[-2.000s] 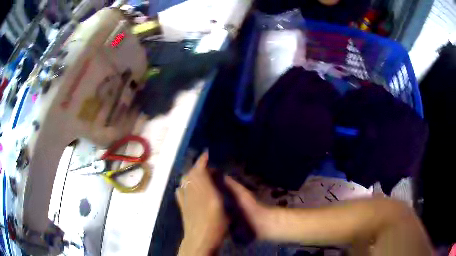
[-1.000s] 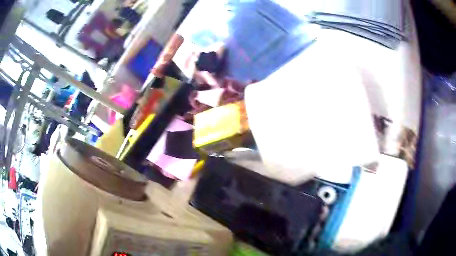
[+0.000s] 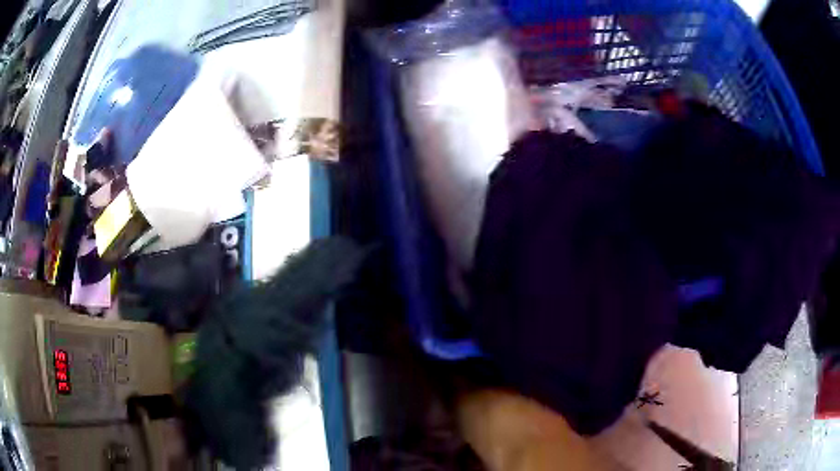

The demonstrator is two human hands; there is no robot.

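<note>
Dark garments lie bunched over the near side of the blue plastic crate, hanging over its rim. A blurred bare forearm or hand, seemingly my right, shows at the bottom centre just below them. Its fingers cannot be made out, and the dark cloth and shadow hide its far end. My left hand is not in view. A dark grey-green cloth lies crumpled across the white table's edge, left of the crate.
The machine's cream control panel with red digits is at lower left. Behind it are a yellow box, white paper and blue plastic. A clear bag with white content stands in the crate. A pale pink, black-marked surface lies below.
The view has swung from the machine top and table clutter back to the crate. Two seconds ago both hands and the red-and-yellow-handled scissors showed; now one blurred limb shows and the scissors are out of view.
</note>
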